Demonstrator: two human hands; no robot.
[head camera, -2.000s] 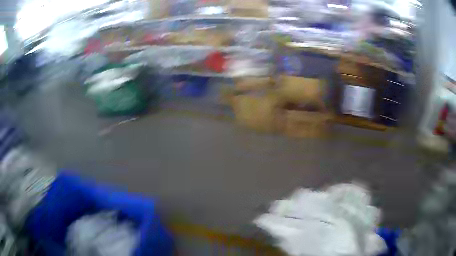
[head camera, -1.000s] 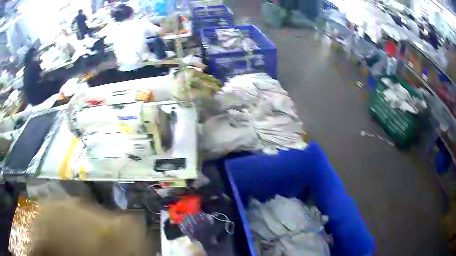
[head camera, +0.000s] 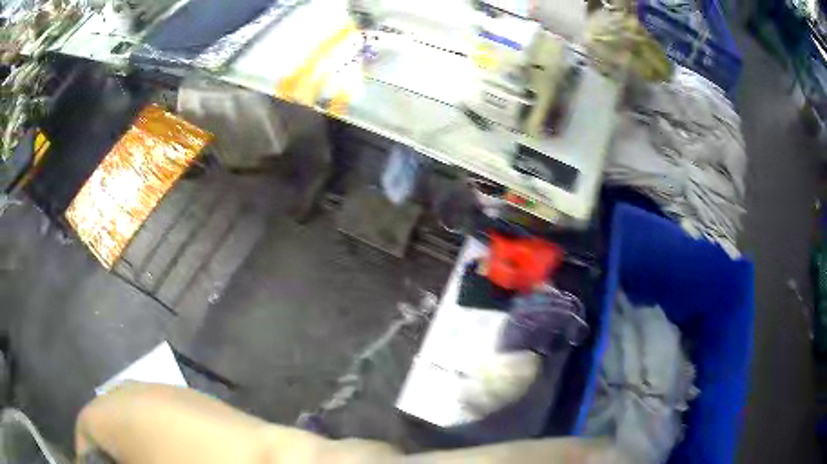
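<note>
A blurred bare arm crosses the bottom edge; no fingers can be made out on it, and neither my left hand nor my right hand shows clearly. Nearest in front is a low white-topped side stool (head camera: 431, 385) beside the machine table. On it lie a red cloth (head camera: 521, 261), a purple bundle (head camera: 544, 322) and a pale bundle (head camera: 501, 381). The white sewing machine (head camera: 435, 77) sits on the white machine table (head camera: 408, 122), with yellow strips (head camera: 317, 74) at its left part.
A blue bin (head camera: 716, 317) with pale cloth (head camera: 639, 372) stands right of the stool. A pale cloth pile (head camera: 685, 149) lies behind it. A seat with a shiny orange top (head camera: 136, 186) stands at the left. A pedal plate (head camera: 379, 220) is under the table. A white corner (head camera: 150, 370) shows lower left.
The view has swung left and down, so the table, side stool and blue bin sit further right and more floor shows. The bare arm now stretches across the bottom edge.
</note>
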